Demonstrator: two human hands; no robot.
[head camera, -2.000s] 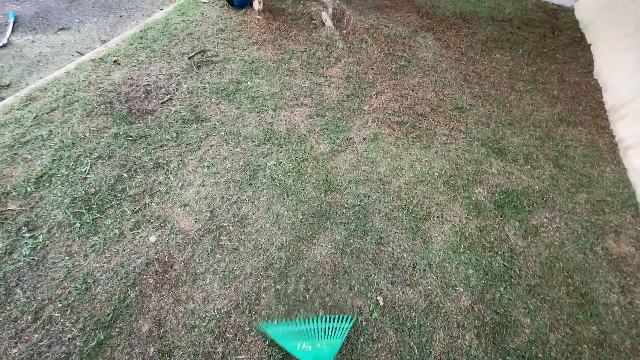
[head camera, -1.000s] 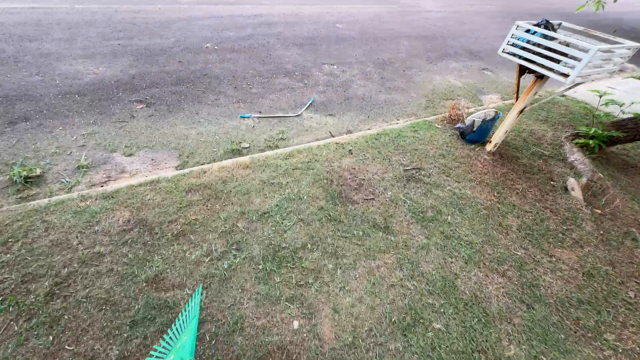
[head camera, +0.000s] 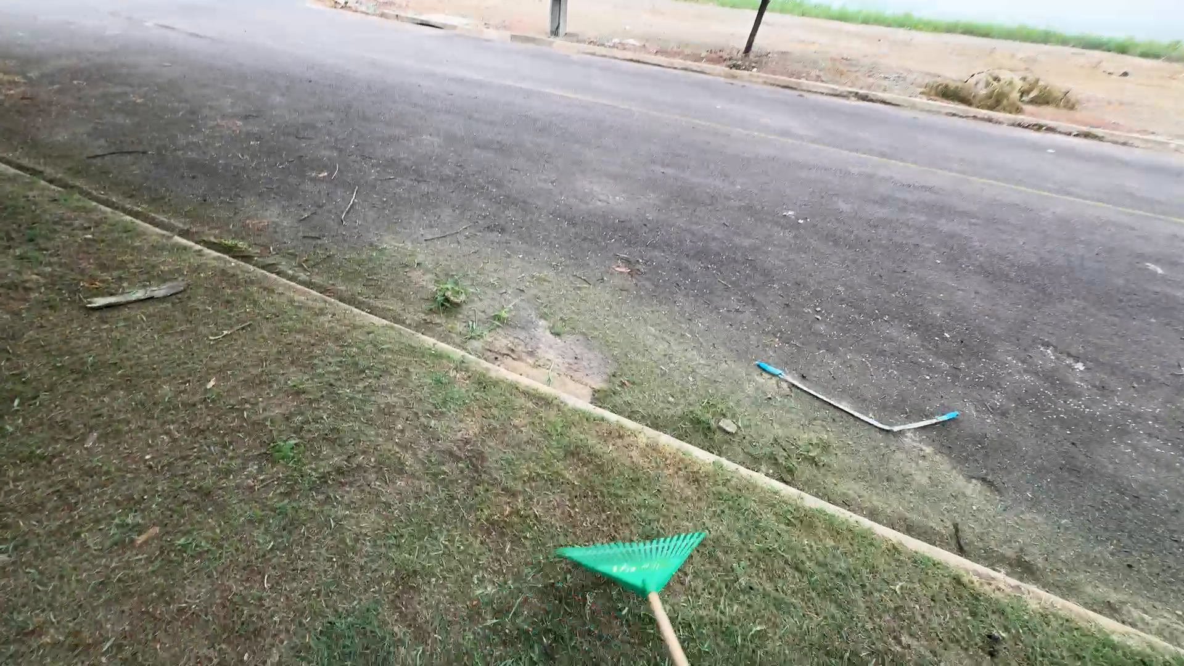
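A green plastic leaf rake head (head camera: 638, 562) with a light wooden handle (head camera: 666, 629) is at the lower middle of the head view, over the short, patchy grass (head camera: 416, 536). Its tines point up the view, towards the curb, without touching it. The handle runs out of the bottom edge. Neither my left hand nor my right hand is in view, so what holds the handle is hidden.
A concrete curb (head camera: 666, 440) crosses diagonally between grass and asphalt road (head camera: 647, 194). Beyond it lies a bent pale tool with blue ends (head camera: 856, 412). A piece of wood (head camera: 137, 295) rests on the grass at left; twigs and a stone (head camera: 727, 425) lie beyond the curb.
The view has swung far to the left and up, from the lawn to the road. The rake's wooden handle now shows below its head. The white slatted stand seen earlier is out of view.
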